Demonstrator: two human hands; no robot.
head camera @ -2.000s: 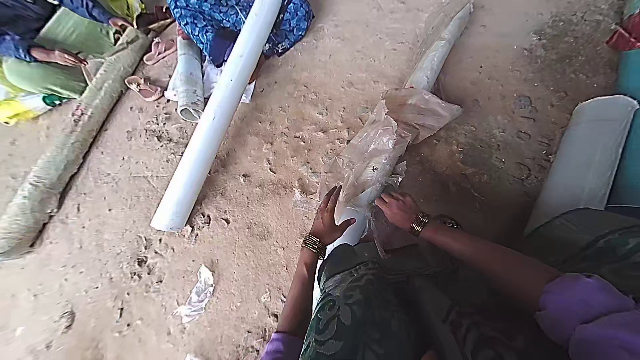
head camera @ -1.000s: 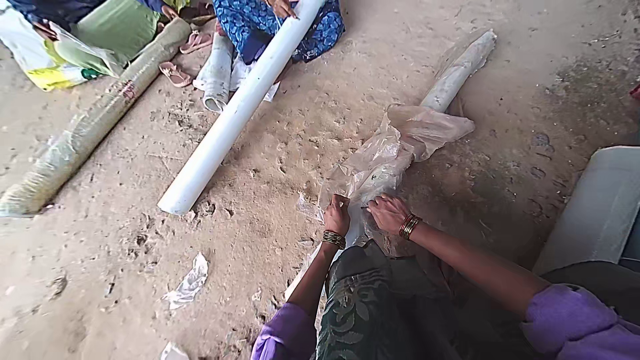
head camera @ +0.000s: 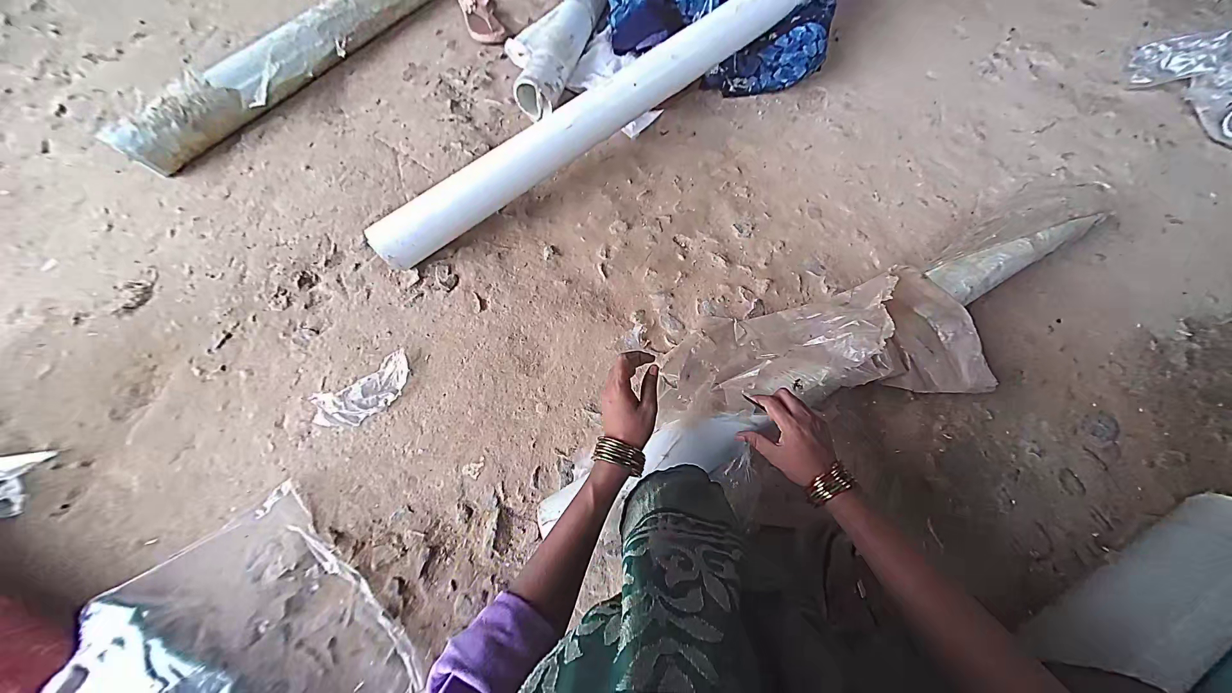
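Note:
In front of my knee a white pipe or roll (head camera: 701,441) lies on the dirt floor, partly wrapped in crumpled clear plastic film (head camera: 808,337). My left hand (head camera: 630,404), with bangles at the wrist, is at the film's left edge, thumb and forefinger almost meeting; whether film is between them cannot be told. My right hand (head camera: 791,433) touches the near side of the film, its fingers bent over the edge and the thumb apart. The far end of the wrapped length tapers away to the upper right.
A bare white pipe (head camera: 539,149) slants across the top, beside a person's blue patterned clothing (head camera: 775,48). A wrapped roll (head camera: 231,96) lies upper left. Plastic scraps (head camera: 364,390) and a clear sheet (head camera: 260,587) are on the ground. A pale roll (head camera: 1145,597) lies lower right.
My left hand has come off the white surface, where it lay flat two seconds ago, to the film's left edge. The view has turned, showing more ground at lower left.

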